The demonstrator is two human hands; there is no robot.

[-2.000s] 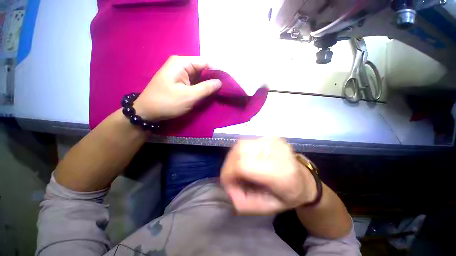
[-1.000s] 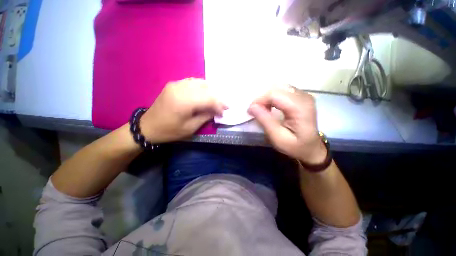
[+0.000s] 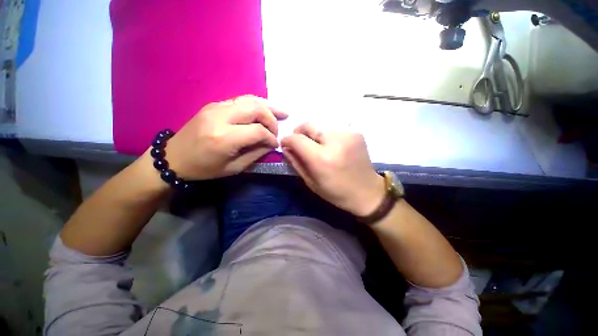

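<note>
A magenta fabric panel (image 3: 187, 56) lies flat on the white table, its near edge at the table's front edge. My left hand (image 3: 223, 139), with a dark bead bracelet, rests on its near right corner, fingers bent and pinching. My right hand (image 3: 334, 164), with a watch, meets it there, thumb and fingers pinched together. A small pale piece (image 3: 280, 140) shows between the fingertips of both hands; most of it is hidden by the fingers.
The sewing machine's dark lower parts (image 3: 452, 29) show at the top right. Silver scissors (image 3: 498, 75) lie beside them, handles toward me. The table's grey ridged edge (image 3: 433, 176) runs in front of me. A blue strip (image 3: 27, 33) lies at the far left.
My right hand has come up to the table from the front, then moved left to my left hand. The magenta flap seen earlier no longer shows; the pale piece is now mostly covered.
</note>
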